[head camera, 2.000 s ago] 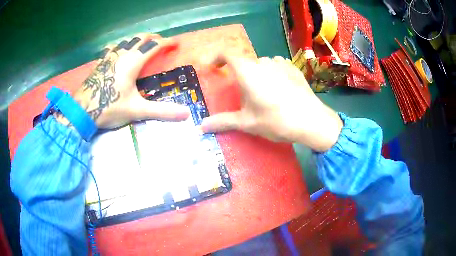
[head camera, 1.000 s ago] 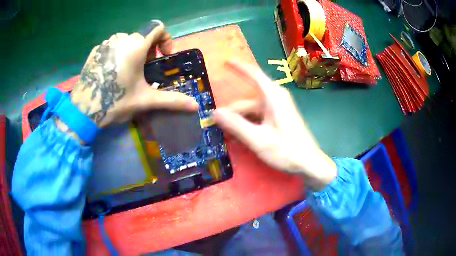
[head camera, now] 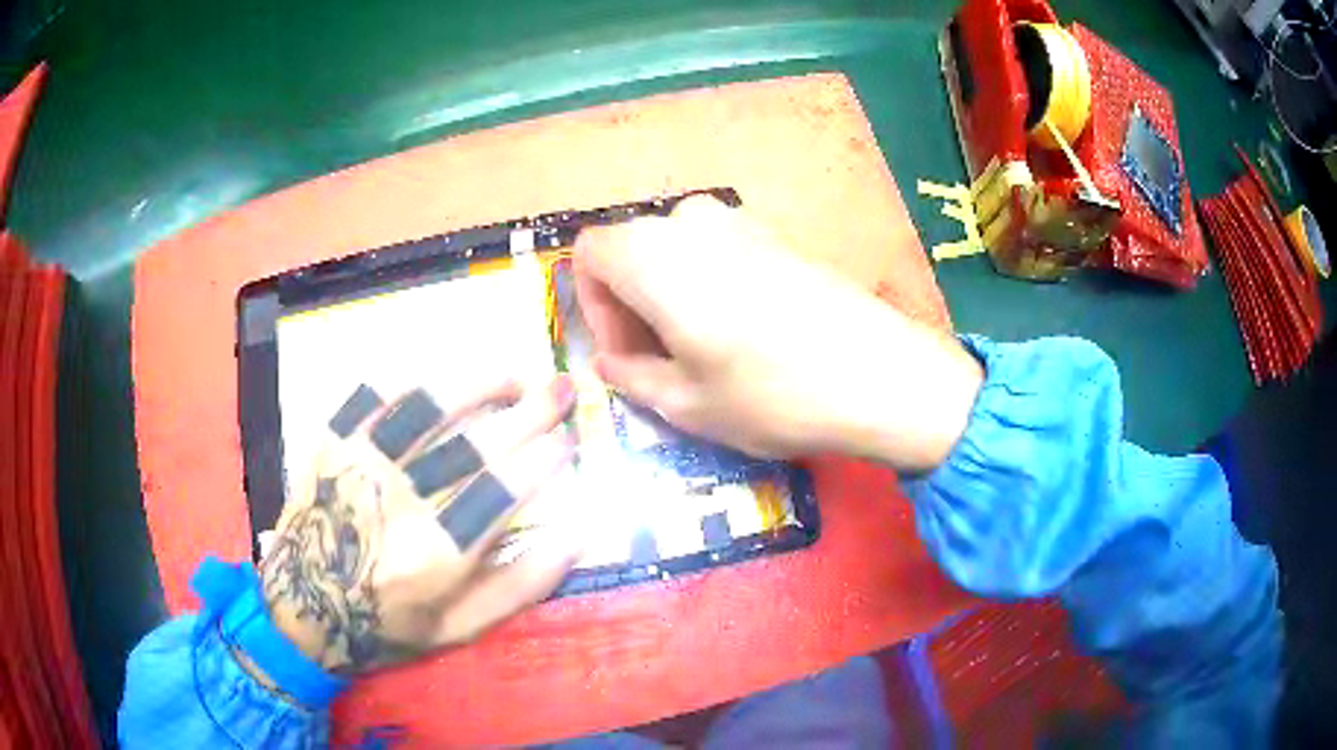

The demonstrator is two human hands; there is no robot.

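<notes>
The open tablet display assembly [head camera: 261, 403] lies on the orange-red foam pad [head camera: 191, 337]. Its battery [head camera: 396, 344] is a large panel, bright with glare. My left hand [head camera: 425, 513], with dark bands on four fingers and a blue wrist strap, lies flat over the battery, fingers apart, holding nothing. My right hand [head camera: 733, 330] is over the right part of the tablet, fingers bent down near the orange edging beside the battery. It covers most of the blue mainboard [head camera: 645, 435]. Whether its fingertips hold anything cannot be told.
A red tape dispenser [head camera: 997, 88] with yellow strips [head camera: 956, 220] on its front stands at upper right. Behind it are red bubble-wrap bags [head camera: 1122, 88] with a spare board [head camera: 1154, 164] on top. Red pads [head camera: 1261, 279] lie at far right; more pads [head camera: 30, 498] are stacked at far left.
My left hand has moved from the tablet's top edge down onto the battery, fingers spread. My right hand has moved over the mainboard. The view has shifted, with the tablet's left end now visible.
</notes>
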